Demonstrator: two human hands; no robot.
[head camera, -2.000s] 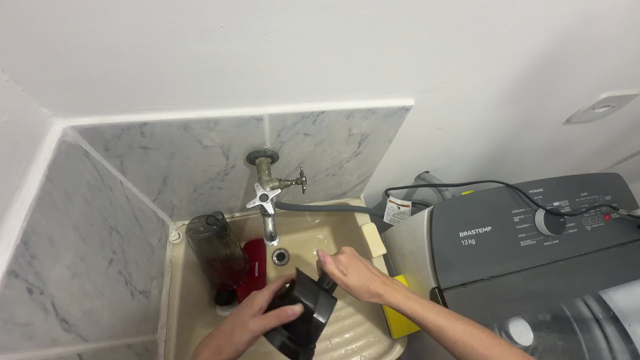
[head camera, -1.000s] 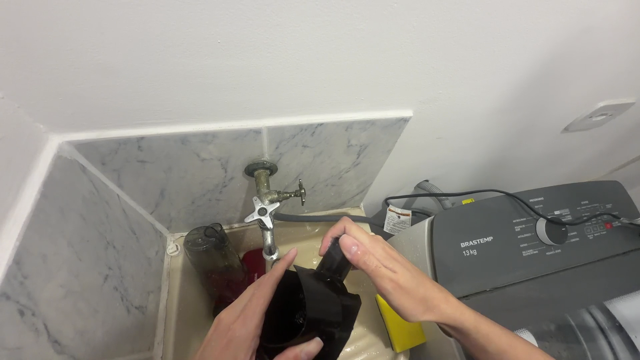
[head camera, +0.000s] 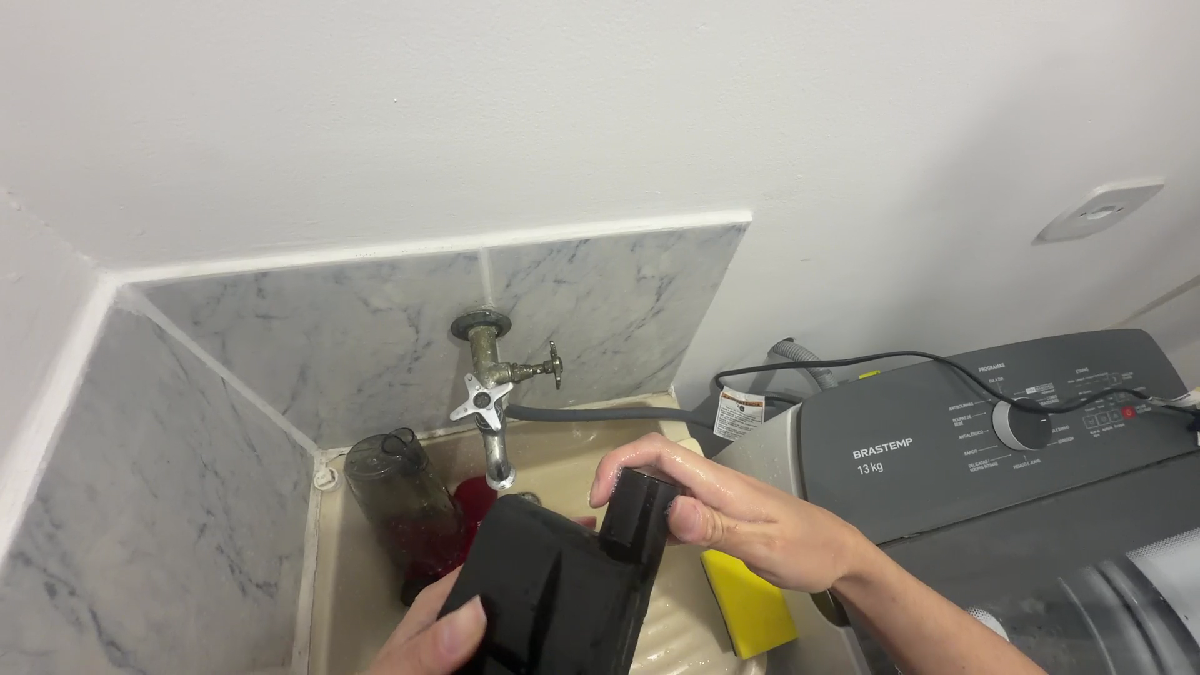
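Observation:
A wet black plastic container (head camera: 544, 591) with a squared handle-like part is held up over the laundry sink (head camera: 689, 600), just below the metal faucet (head camera: 487, 412). My left hand (head camera: 436, 623) grips its lower left side, thumb on the near face. My right hand (head camera: 741, 516) pinches the part at its upper right between thumb and fingers. Behind it on the left, a clear dark-tinted jar (head camera: 398, 497) leans in the sink beside a red object (head camera: 476, 497), partly hidden. A yellow sponge (head camera: 750, 605) rests at the sink's right edge, below my right hand.
A grey washing machine (head camera: 937, 497) stands close at the right, with a black cable (head camera: 900, 354) across its panel. A grey hose (head camera: 609, 413) runs from the faucet along the wall. Marble-patterned tiles (head camera: 309, 347) border the sink at the back and left.
The black container has been raised and turned, so its opening, in view one second ago, no longer shows. Both hands have stayed on it; my right hand now holds its squared part with the fingers curled over.

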